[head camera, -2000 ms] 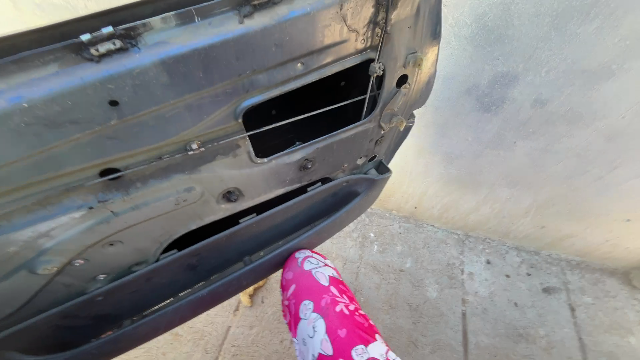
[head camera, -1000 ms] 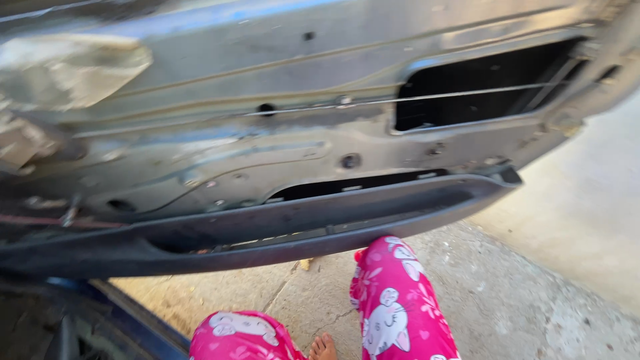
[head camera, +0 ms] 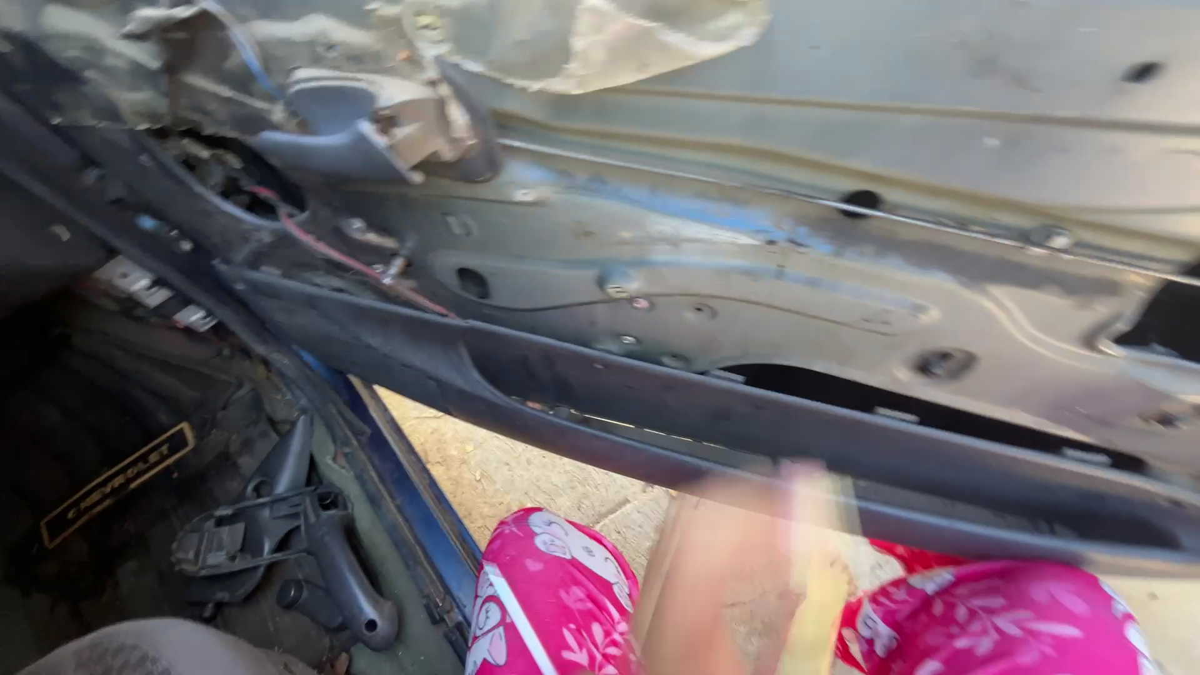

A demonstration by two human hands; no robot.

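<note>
One heavily blurred bare hand, which looks like my left hand (head camera: 717, 572), is raised between the knees in front of the door's lower edge. A blurred yellowish thing (head camera: 820, 591) shows along its right side; whether the fingers hold it cannot be told. My right hand does not show. Just above and behind the hand runs the dark plastic door pocket (head camera: 637, 384), along the bottom of a stripped metal car door (head camera: 797, 281). A thin rod (head camera: 712, 178) crosses the door, and a red wire (head camera: 328, 248) hangs near a loose grey plastic trim piece (head camera: 337, 141).
Dark plastic parts (head camera: 347, 572) lie on the car floor at the lower left, beside a mat (head camera: 117, 483) marked Chevrolet. The blue door sill (head camera: 412, 497) stands between them and the paving (head camera: 487, 450). Torn plastic sheeting (head camera: 647, 37) hangs at the top.
The view has swung left along the door, bringing the car floor and the loose trim into sight. A blurred hand now shows between the knees; neither earlier frame shows a hand.
</note>
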